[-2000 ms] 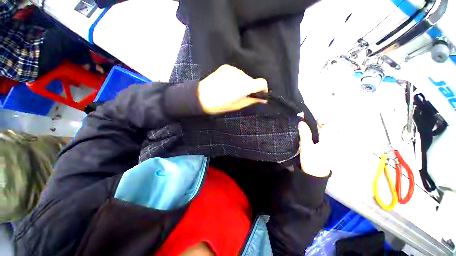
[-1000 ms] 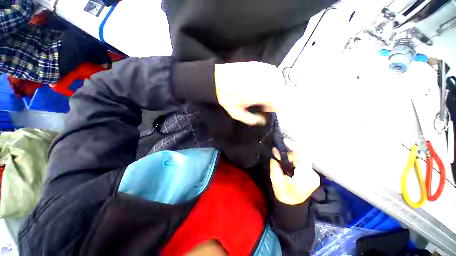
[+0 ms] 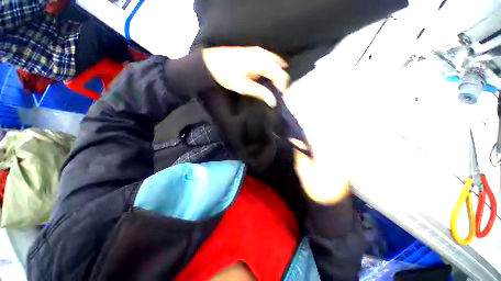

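Observation:
A dark garment (image 3: 296,24) lies over the white table and hangs down into the wearer's lap. Its plain black-brown side faces up, and a little pale-checked cloth shows near the lap. My left hand (image 3: 247,71) grips the garment's dark edge at the upper middle. My right hand (image 3: 321,170) holds the same edge lower and to the right, its fingertips overexposed and slightly blurred. The dark edge runs taut between the two hands, above the table's near side.
Scissors (image 3: 473,206) with yellow and red handles lie on the table (image 3: 384,126) at right. Sewing machine parts (image 3: 469,85) stand at upper right. Plaid clothing (image 3: 41,44), a red plastic stool (image 3: 96,77) and blue bins are at left.
The checked side of the garment is now mostly turned under, with the plain side showing. Both hands moved up and left since the middle frame, still on the edge. The scissors sit further right in view.

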